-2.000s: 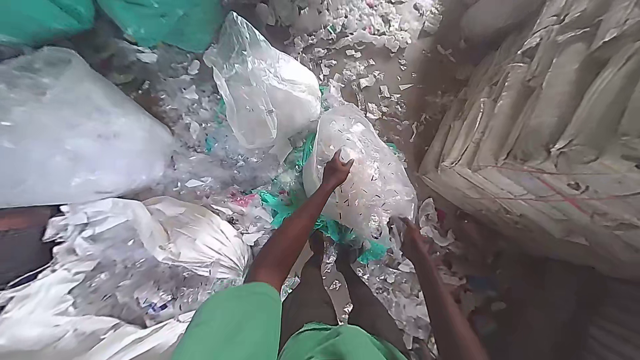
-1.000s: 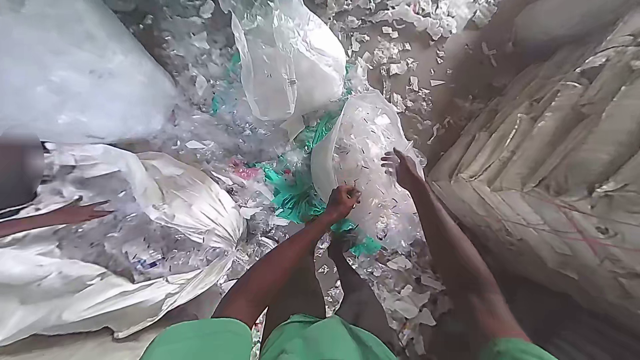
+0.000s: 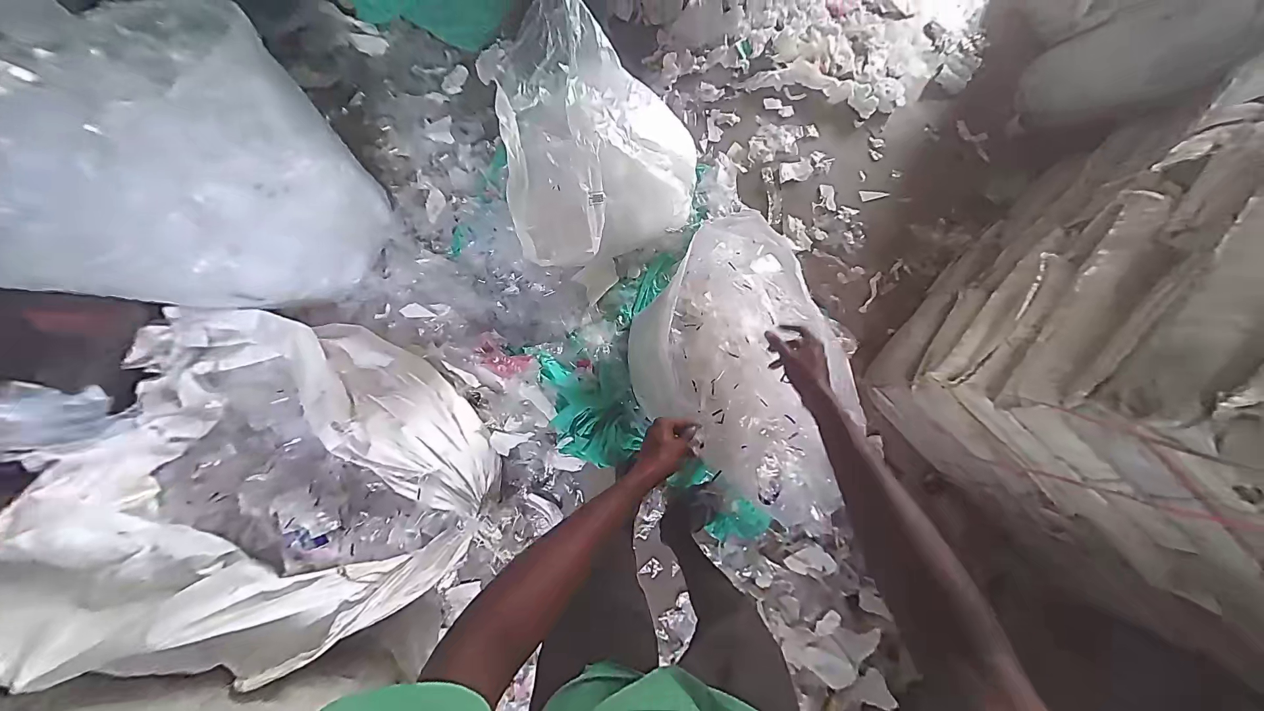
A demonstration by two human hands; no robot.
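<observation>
A clear plastic bag [image 3: 726,326], speckled with small dark bits, lies on the scrap in front of my legs. My left hand [image 3: 669,446] is at the bag's lower left edge with its fingers curled; whether it grips the plastic cannot be told. Over the bag's right side is my right hand [image 3: 798,357], fingers apart and bent, with nothing seen in them. Green plastic film [image 3: 592,410] lies bunched left of the bag. Just beyond stands another translucent bag [image 3: 602,148], upright and partly filled.
At left an open white sack [image 3: 395,415] holds clear plastic scraps, below a big, full translucent bag [image 3: 168,158]. Stacked pale bundles [image 3: 1106,306] rise close on the right. Loose flakes [image 3: 810,59] cover the floor at the top, and scraps lie around my feet.
My right hand has moved from the bag's lower edge up over its right side. The co-worker's hand seen over the white sack one second ago is out of view.
</observation>
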